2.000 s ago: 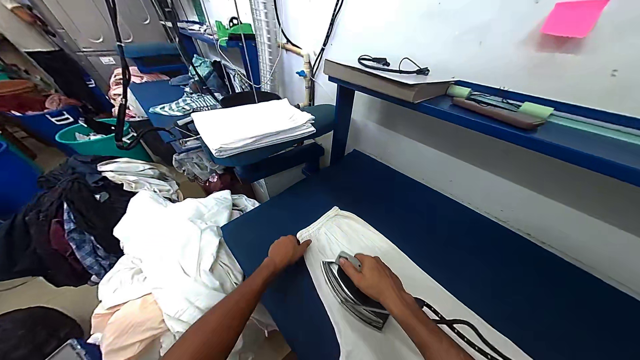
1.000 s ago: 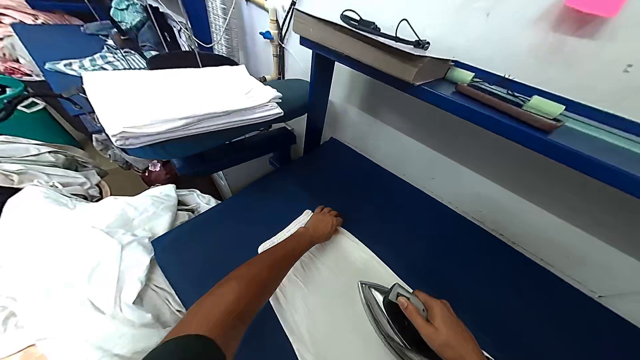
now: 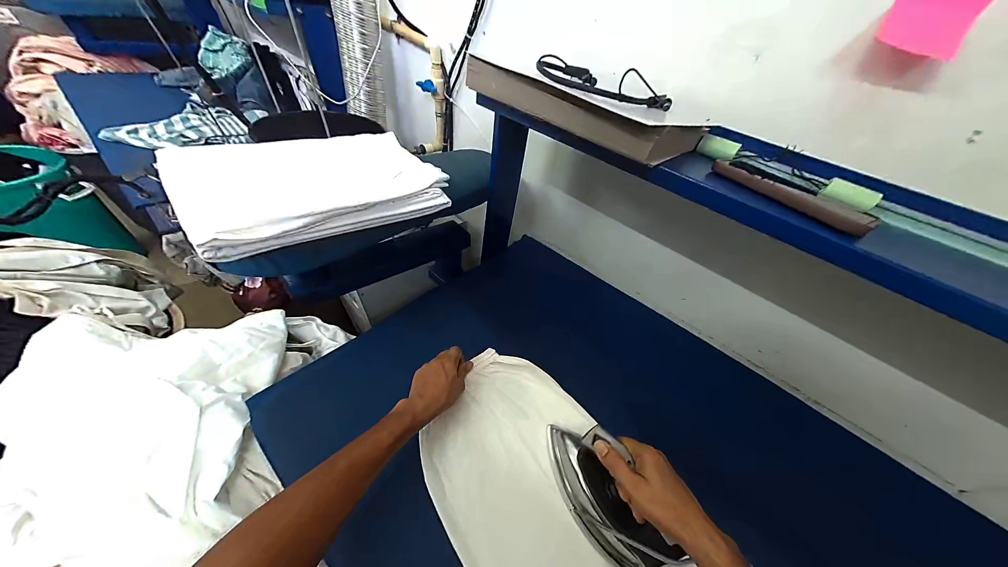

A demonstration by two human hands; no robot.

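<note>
A white cloth garment (image 3: 504, 457) lies on the blue ironing table (image 3: 646, 362), its narrow banded end pointing away from me. My left hand (image 3: 441, 382) grips the far left corner of that end between fingers and thumb. In my right hand (image 3: 650, 488) is the grey handle of an electric iron (image 3: 602, 504), whose metal soleplate rests on the right side of the cloth with its tip pointing away. The iron's rear and the near part of the garment run out of view at the bottom.
A folded white stack (image 3: 307, 189) sits on a padded board (image 3: 465, 177) beyond the table. Heaped white cloth (image 3: 134, 425) lies at the left, below a green tub (image 3: 71, 213). Along the wall, a blue shelf (image 3: 787, 220) overhangs the table, bearing a cardboard-edged slab (image 3: 583, 110) and a black cord (image 3: 602, 87).
The view has swung and moved closer. My left hand still holds the garment's end, which is now more bunched and curved than one second ago. The iron remains in my right hand on the cloth.
</note>
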